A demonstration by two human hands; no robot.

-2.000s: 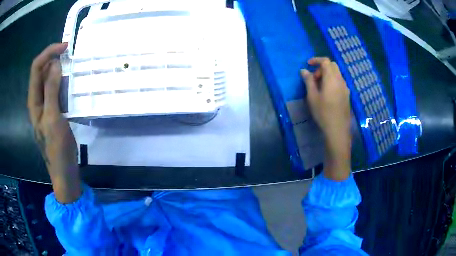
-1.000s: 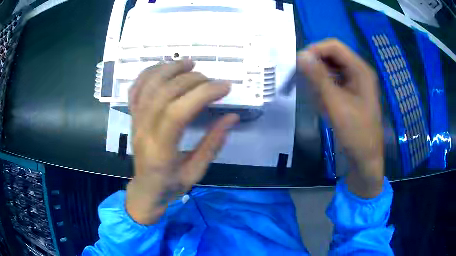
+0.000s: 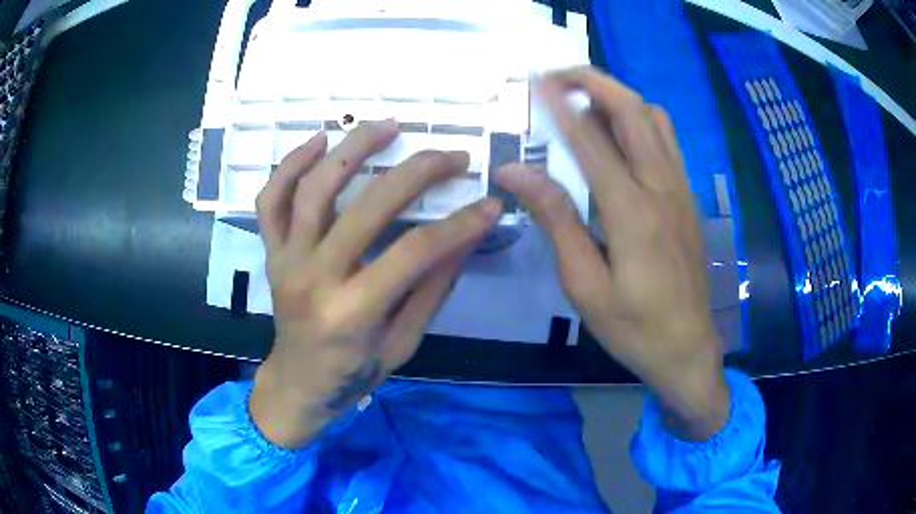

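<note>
The white appliance housing lies underside up on the white work mat. One dark grey foot pad lies on its left end, another pad on its right end. My left hand is spread over the housing's near edge, its thumb tip at the right pad's lower end. My right hand is over the housing's right end, thumb tip against the right pad, fingers apart and blurred. The hands cover part of the ribs and slots.
The rectangular pad sheet lies right of the mat, partly under my right hand. The small pad sheet and a blue release liner lie farther right. Black tape holds the mat. A teal crate stands lower left.
My left hand has left the housing's left end and moved over its middle. My right hand came from the pad sheet with a grey pad, which now lies on the housing's right end.
</note>
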